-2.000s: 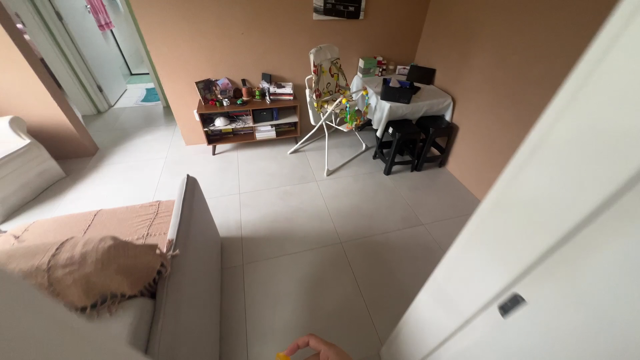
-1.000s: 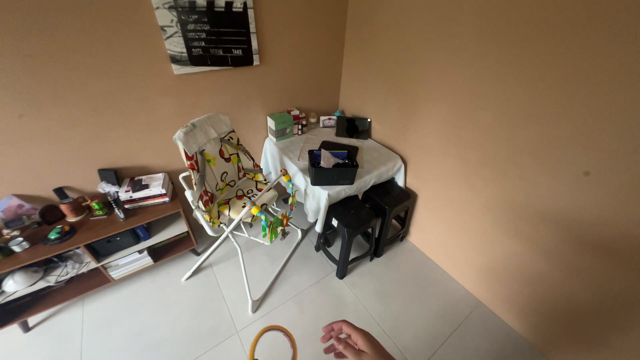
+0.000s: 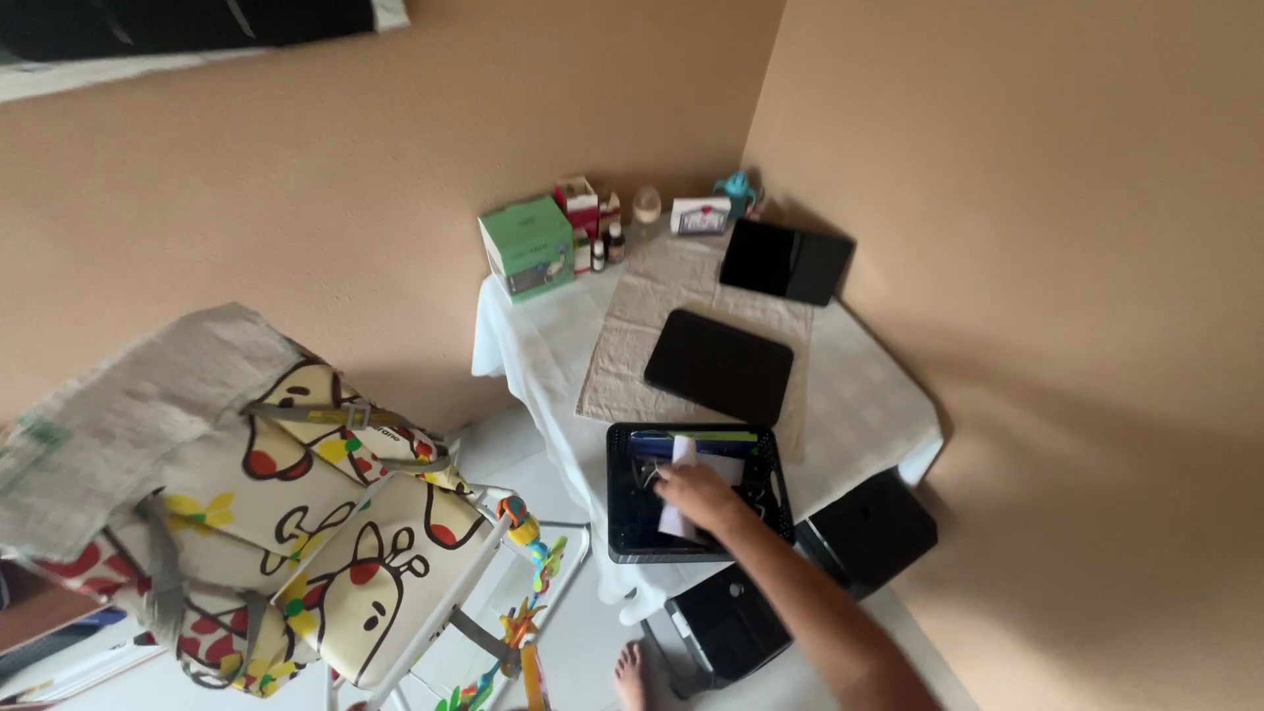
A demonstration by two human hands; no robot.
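My right hand (image 3: 696, 494) reaches into a black plastic basket (image 3: 614, 494) at the near edge of the table. Its fingertips are down by a folded white paper (image 3: 681, 454) and some thin dark items; whether they grip anything is hidden. Inside the basket there is also a blue and green item (image 3: 691, 437) along the far wall. A flat black lid or tray (image 3: 721, 365) lies just behind the basket on a beige cloth (image 3: 622, 365). My left hand does not show. An orange-yellow object (image 3: 533, 676), perhaps the edge of a ring, enters at the bottom edge.
A white cloth covers the table (image 3: 869, 395). At its back are a green box (image 3: 530, 247), small bottles (image 3: 615, 244), a blue cup (image 3: 736, 190) and a dark-screened device (image 3: 787, 262). A patterned high chair (image 3: 365, 583) stands left; black stools (image 3: 731, 617) sit below the table. A bare foot (image 3: 629, 671) shows.
The view has come much closer to the table. My right hand, low in the frame a second ago, is now in the black basket.
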